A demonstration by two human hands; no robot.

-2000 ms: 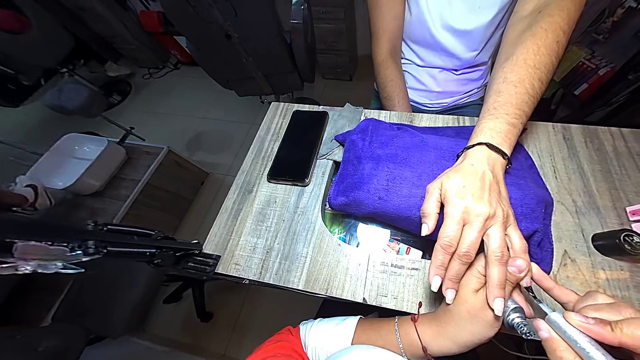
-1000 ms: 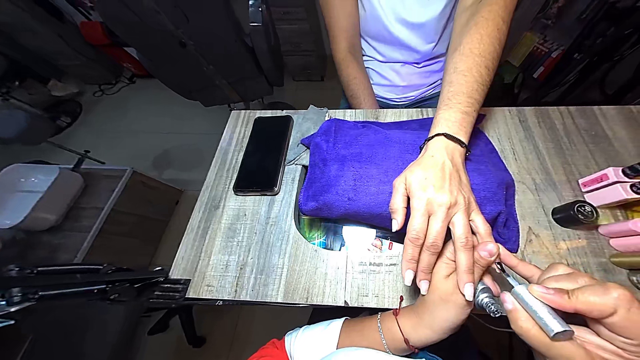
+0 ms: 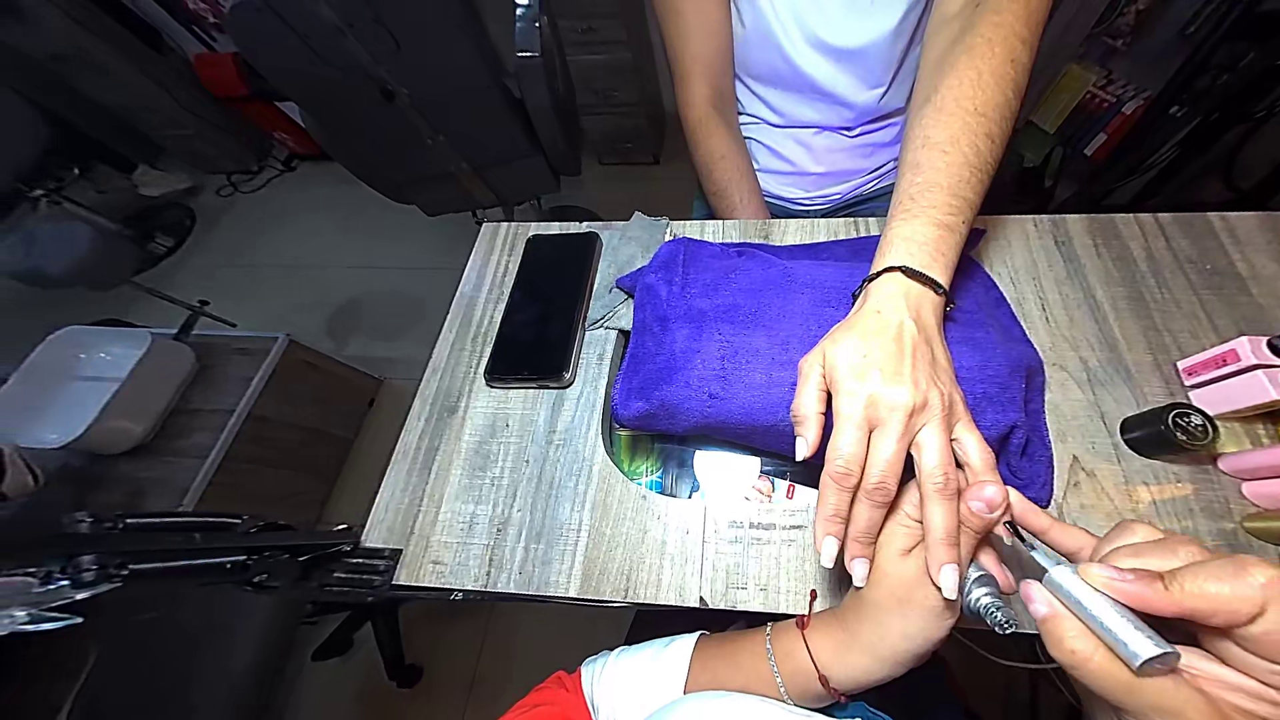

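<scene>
The hand of a person across the table (image 3: 890, 400) lies palm down over a purple towel (image 3: 730, 340), with a black braided bracelet on the wrist. Below its fingers, my left hand (image 3: 915, 560) supports that hand, its thumb at the little-finger side, and holds a small silver bottle (image 3: 988, 600) with a threaded, uncapped neck. My right hand (image 3: 1160, 600) grips a silver brush cap (image 3: 1110, 618) between thumb and fingers. The cap's dark brush tip (image 3: 1018, 532) is close to the person's little finger and my left thumb; whether it touches a nail is unclear.
A black smartphone (image 3: 543, 310) lies at the table's left beside a grey cloth (image 3: 630, 270). Pink boxes (image 3: 1228, 362) and a black-capped bottle (image 3: 1168, 432) are at the right. A white basin (image 3: 100, 385) stands on a wooden unit at left, above a black jointed arm (image 3: 220, 560).
My right hand and the brush have shifted slightly relative to the person's fingers. The person's hand remains over the towel, and my left hand still supports it. The view has swung right since two seconds ago.
</scene>
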